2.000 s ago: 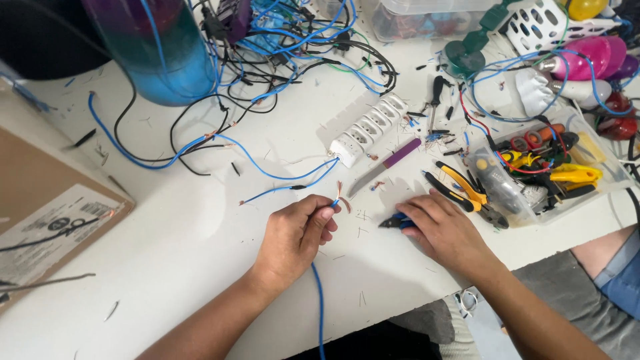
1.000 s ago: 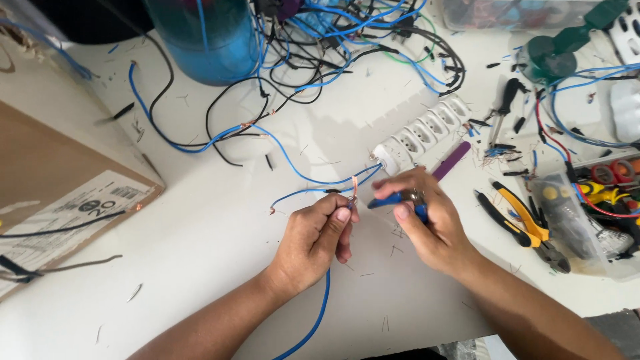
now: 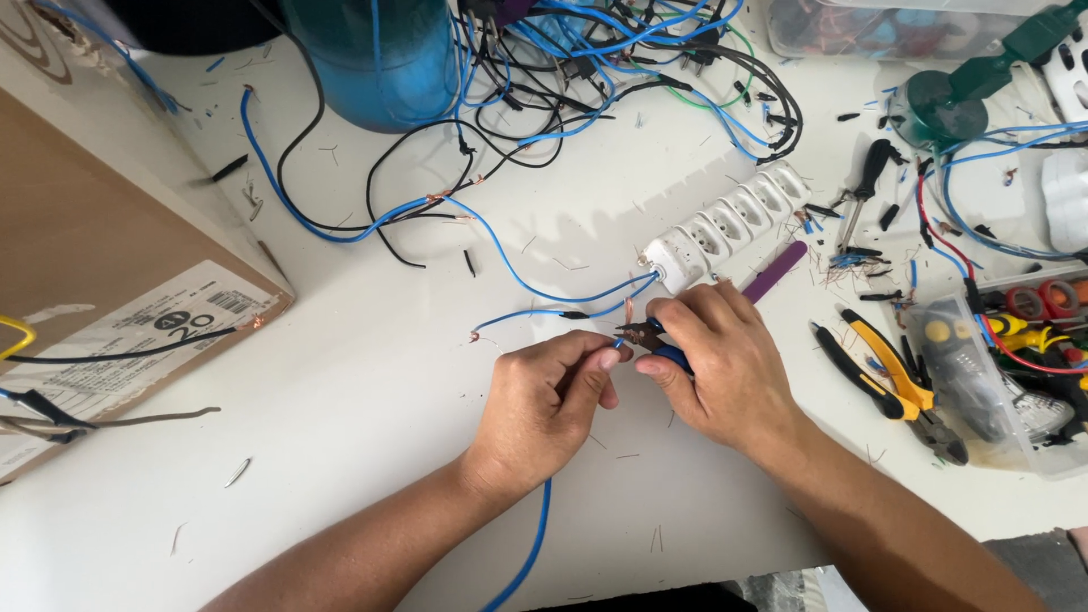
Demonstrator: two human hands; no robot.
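Note:
My left hand (image 3: pixel 552 395) pinches the end of a blue cable (image 3: pixel 540 527), which runs down past the table's front edge. Small blue-handled pliers or cutters (image 3: pixel 646 337) are held in my right hand (image 3: pixel 718 365), their jaws at the cable end by my left fingertips. Bare copper strands (image 3: pixel 628 310) stick up just above the jaws. Behind my hands lies a white power strip (image 3: pixel 722 225) with two blue wires coming from its near end. One wire joins a copper splice with another blue cable; the other, with black tape on it, ends in bare copper.
A purple-handled tool (image 3: pixel 775 270), yellow-black diagonal cutters (image 3: pixel 901 382) and a screwdriver (image 3: pixel 865 183) lie right. Beyond is a plastic tool bin (image 3: pixel 1011 408). A cardboard box (image 3: pixel 110 221) stands left, a blue bottle (image 3: pixel 374 68) and tangled cables (image 3: pixel 578 76) behind. Wire scraps dot the table.
My right hand, at the blue-handled tool on the table two seconds ago, has lifted it and brought its jaws to the cable end in my left hand. The view has shifted.

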